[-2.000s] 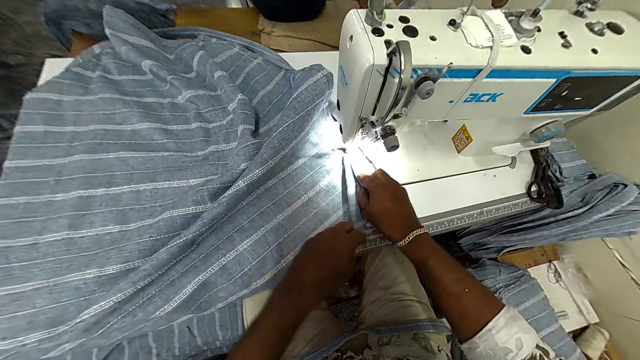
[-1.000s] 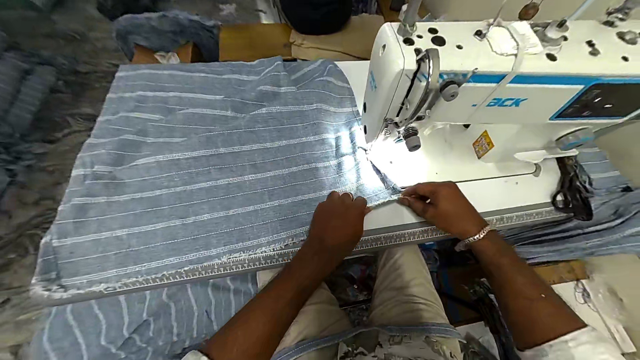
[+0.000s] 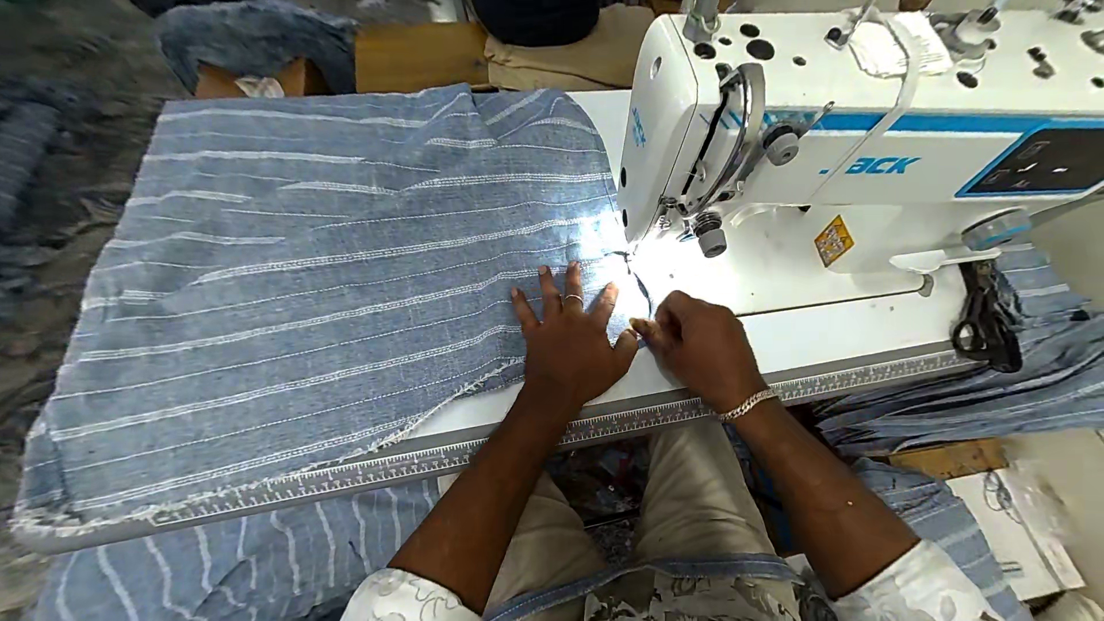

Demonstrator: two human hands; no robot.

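Blue striped fabric (image 3: pixel 328 285) lies spread over the left part of the white sewing table (image 3: pixel 828 345), its right edge reaching the needle area of the Jack sewing machine (image 3: pixel 802 147). My left hand (image 3: pixel 573 345) rests flat on the fabric near that edge, fingers spread, just in front of the lit needle area. My right hand (image 3: pixel 703 345) pinches the fabric's edge between thumb and finger, to the right of my left thumb. The presser foot and needle are washed out by the machine's light.
A measuring tape strip (image 3: pixel 638 418) runs along the table's front edge. Black-handled scissors (image 3: pixel 983 323) lie at the right, beside more striped fabric (image 3: pixel 957 397). Behind the table stand a cardboard box (image 3: pixel 302 78) and folded beige cloth (image 3: pixel 569 52). Striped fabric hangs below the table.
Two seconds ago the fabric was bunched up; it now lies flatter. Since one second ago my left hand has opened and spread out on the cloth, and the fabric's front edge has lifted away from the table's edge beside it.
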